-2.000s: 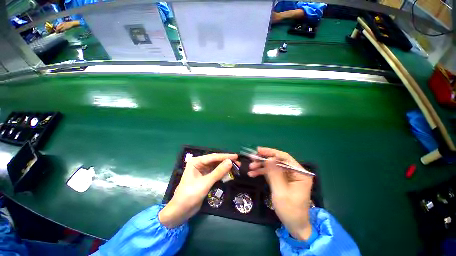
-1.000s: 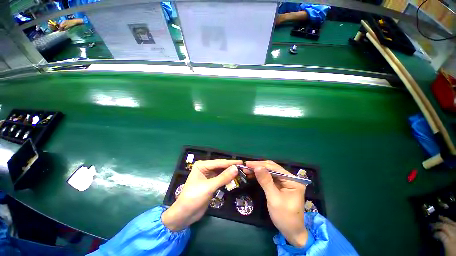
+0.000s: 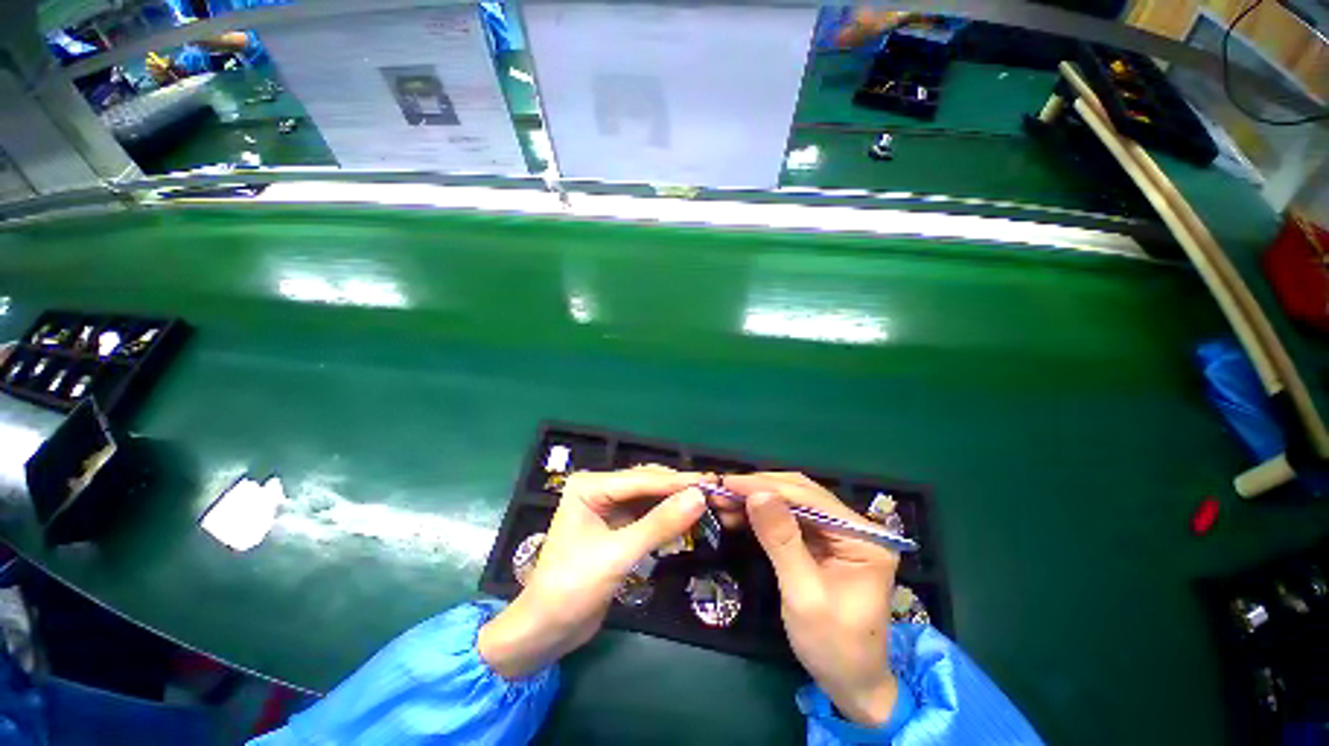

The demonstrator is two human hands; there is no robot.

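A black parts tray lies on the green bench below my hands, with round silver units in its pockets, one at the front middle. My left hand pinches a small unit, seen nearly edge-on, between thumb and fingers above the tray. My right hand holds slim silver tweezers, their back end pointing right past the hand. The tweezer tips meet the unit area between both hands' fingertips; exact contact is hidden by the fingers.
Another parts tray, a small black open box and white scrap lie left. At right are a red stick, blue bundle, pale rods, red bin and dark tray. Workers' arms show behind the rail.
My right hand has come in from the right to meet my left fingertips, and the tweezers have swung to the unit. Another person's hand at the lower right appeared, then left view.
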